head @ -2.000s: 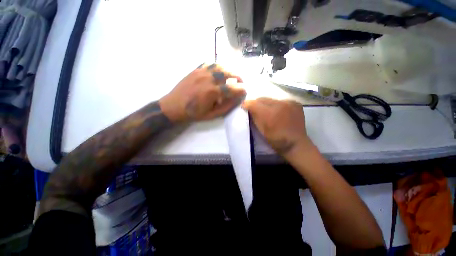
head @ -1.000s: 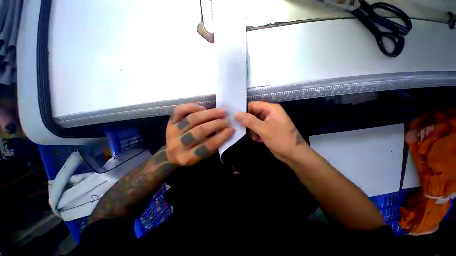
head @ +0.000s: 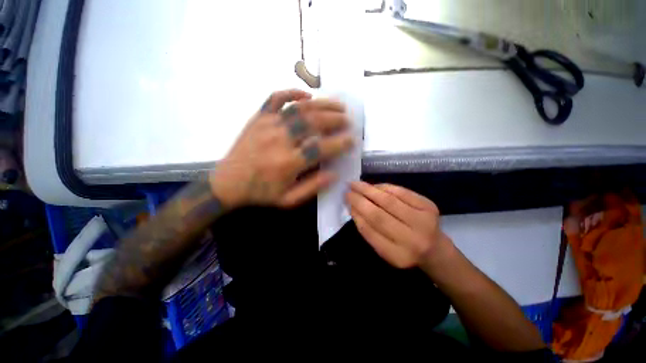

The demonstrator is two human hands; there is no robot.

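Observation:
A white-faced fabric band point(head: 336, 213) runs from the top of the table down over its front edge, its pointed lower end above the black-clothed lap. My left hand point(head: 290, 145) is blurred and lies across the band near the table edge, fingers somewhat spread. My right hand point(head: 397, 223) pinches the band's right edge just below the table edge, fingertips on the white face. A seam guide point(head: 306, 73) with a tan tip stands left of the band. The band's upper part is lost in glare.
Fabric shears point(head: 520, 60) lie right of the band on the table point(head: 177, 106). A blue crate point(head: 191, 308) with white bands point(head: 78, 266) is below left. An orange bundle point(head: 609, 255) hangs lower right. Grey fabric point(head: 14, 42) is at upper left.
The machine head seen two seconds ago has left the view. Since one second ago, my left hand has moved up along the band, and the table edge sits lower in the picture.

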